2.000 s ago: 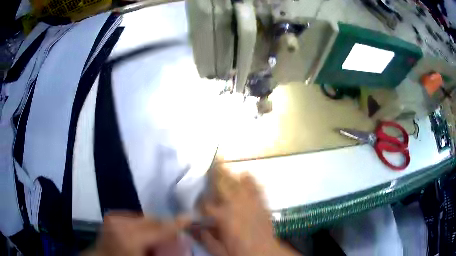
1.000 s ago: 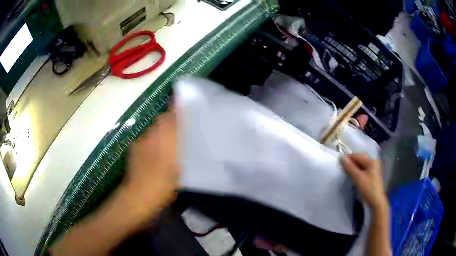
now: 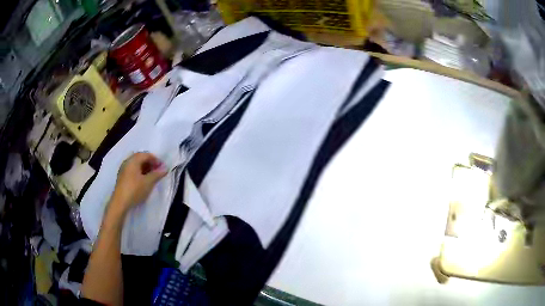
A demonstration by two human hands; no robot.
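Observation:
My left hand is over the leftmost cut fabric pieces, palm down with curled fingers. Its fingertips touch or hover at the inner edge of the pieces; whether they pinch one cannot be told. A wide stack of white-faced pieces with black edges lies to its right. A small folded white piece sticks up at the near end between the stacks, beside black fabric. My right hand is out of the picture.
The lit needle plate and machine bed are at the right, with part of the machine head above. A yellow crate stands behind the stacks. A red can and a cream box with a round grille stand back left.
The view has swung left from the floor side to the fabric stacks. The white-and-black panel between my hands is out of view. My left hand is now over the stacks; my right hand has left the picture.

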